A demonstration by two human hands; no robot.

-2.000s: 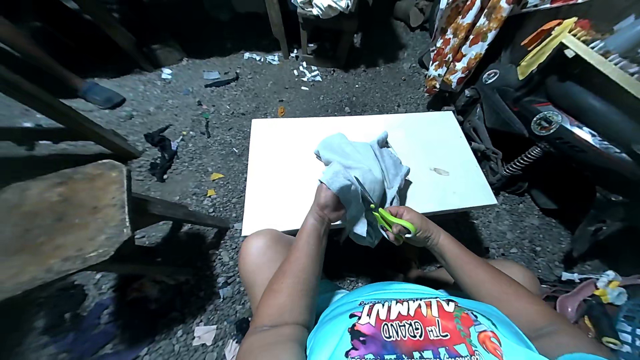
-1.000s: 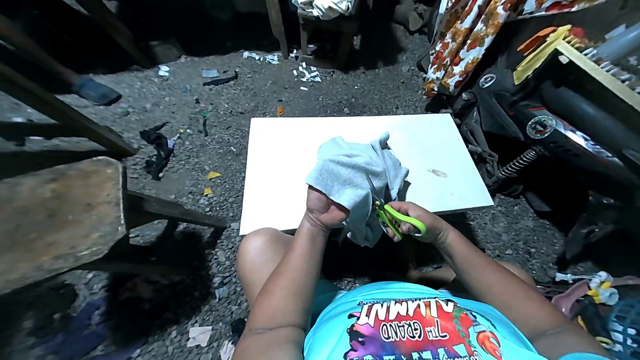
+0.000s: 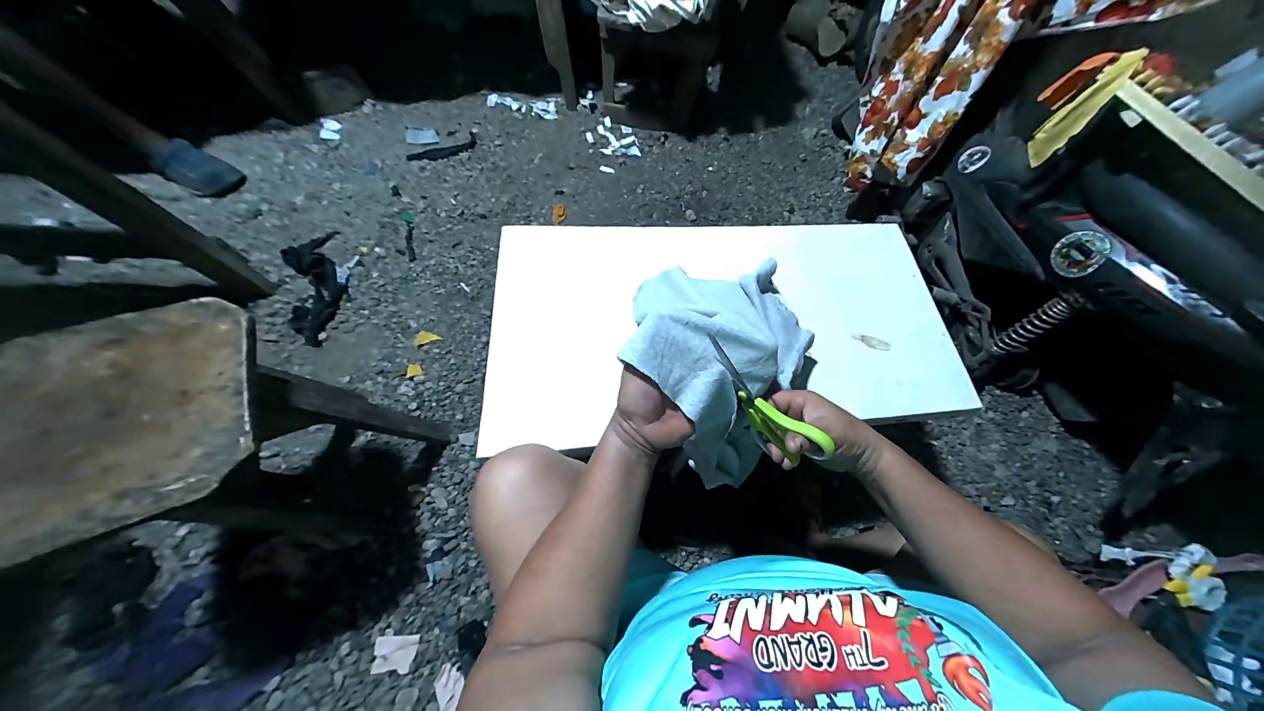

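Note:
A crumpled light grey cloth [image 3: 681, 346] lies partly on a white board [image 3: 563, 336] and hangs over its near edge. My left hand [image 3: 650, 413] holds the cloth from below at its left side, with the fingers partly hidden under it. In my right hand [image 3: 815, 430] are scissors with lime-green handles [image 3: 790, 427], their dark blades lying against the cloth and pointing up and left. Whether the blades are parted cannot be told for sure.
At left stands a worn wooden bench [image 3: 128, 415]. A motorcycle [image 3: 1086, 257] is close to the board's right side. Scraps [image 3: 321, 286] lie on the gravel floor. Another person's slippered foot [image 3: 197, 168] is at upper left. A flowered cloth [image 3: 928, 89] hangs at upper right.
The scissor blades, hidden by or close in the cloth before, now show above its surface. The cloth's left part has shifted and folded differently over my left hand.

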